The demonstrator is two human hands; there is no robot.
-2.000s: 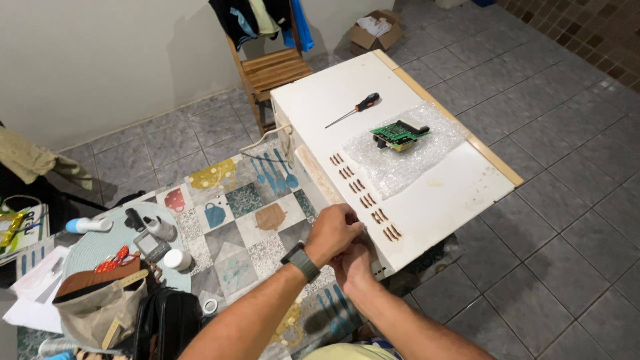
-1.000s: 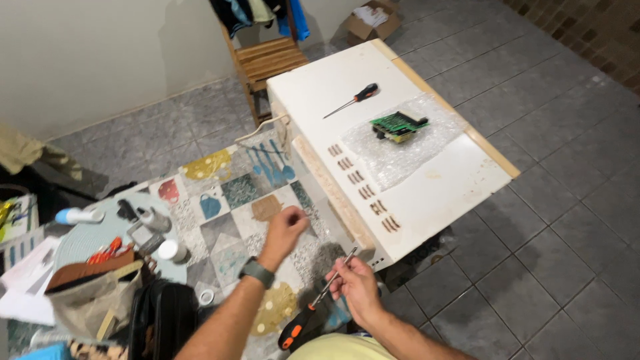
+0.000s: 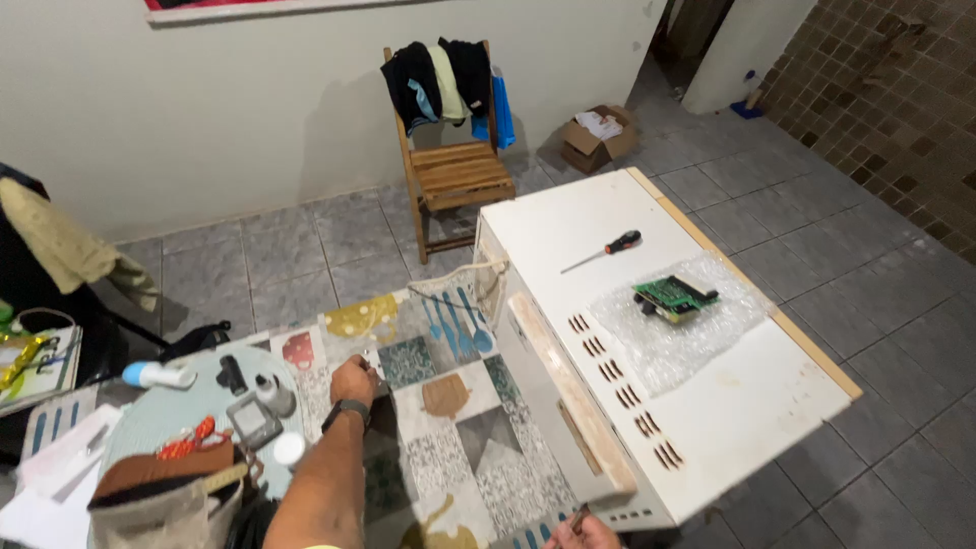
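My left hand (image 3: 354,381), with a dark watch on the wrist, is over the patterned tablecloth (image 3: 446,396), left of the white cabinet panel; its fingertips meet near a small shiny thing that is too small to name. My right hand (image 3: 583,534) is cut off by the bottom edge, its fingers on a thin brownish piece beside the panel's near corner. On the white panel (image 3: 732,412) lie a black and orange screwdriver (image 3: 624,242), several short dark curved pieces (image 3: 627,397) in paired groups, and a green circuit board (image 3: 675,296) on bubble wrap (image 3: 686,354).
At left, a round placemat (image 3: 145,412) holds a white bottle with a blue cap (image 3: 158,375), a small grey device (image 3: 253,421), a white lid (image 3: 289,448) and an open bag (image 3: 164,511). Behind stand a wooden chair (image 3: 461,171) with clothes and a cardboard box (image 3: 591,152).
My left hand has moved left and away from the panel. My right hand, holding a second screwdriver one second ago, has moved to the bottom edge. The view has tilted up.
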